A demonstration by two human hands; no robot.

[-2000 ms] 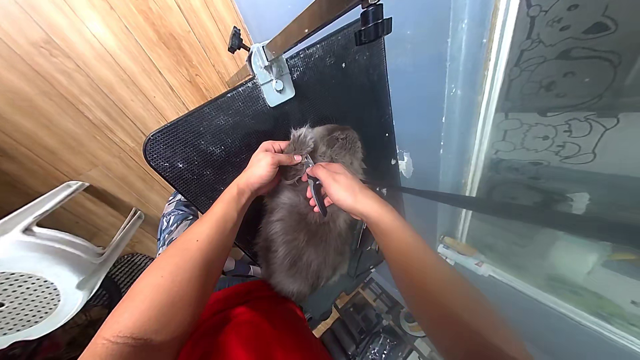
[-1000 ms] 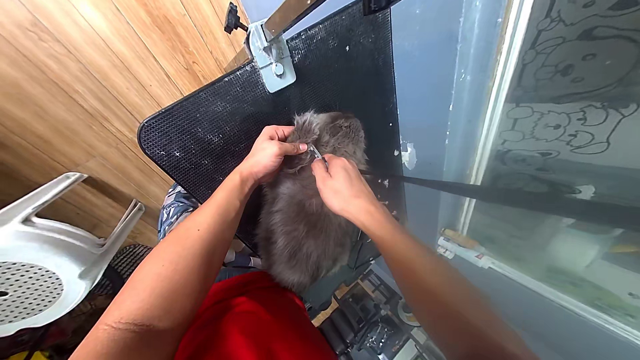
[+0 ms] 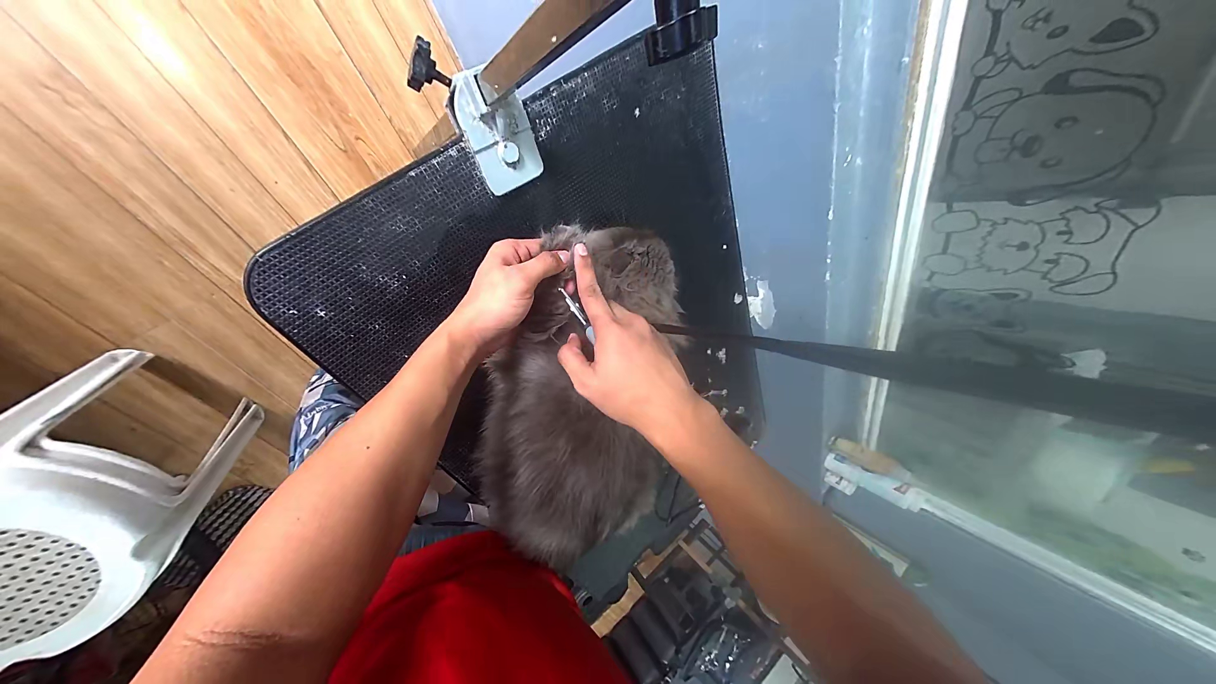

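A long-haired grey animal, probably a cat (image 3: 570,446), is on the black textured grooming table (image 3: 380,275), its back toward my red shirt. My left hand (image 3: 505,285) pinches fur or a small part of the animal near its head, thumb against fingers. My right hand (image 3: 627,356) has its index finger extended to the left thumb tip, and a small metal tool, probably a nail clipper (image 3: 574,306), lies within its palm side. Much of the tool is hidden by the hand. The animal's face and paws cannot be made out.
A metal clamp (image 3: 503,152) with a black knob holds an arm at the table's far edge. A dark strap (image 3: 836,353) runs right from the animal. A white plastic chair (image 3: 104,484) stands at left, a glass window (image 3: 1054,285) at right, and tools (image 3: 684,608) lie below.
The right index finger, curled around the tool two seconds ago, is now extended toward the left fingertips. The tool sits lower in the right hand. The left hand stays at the animal's head.
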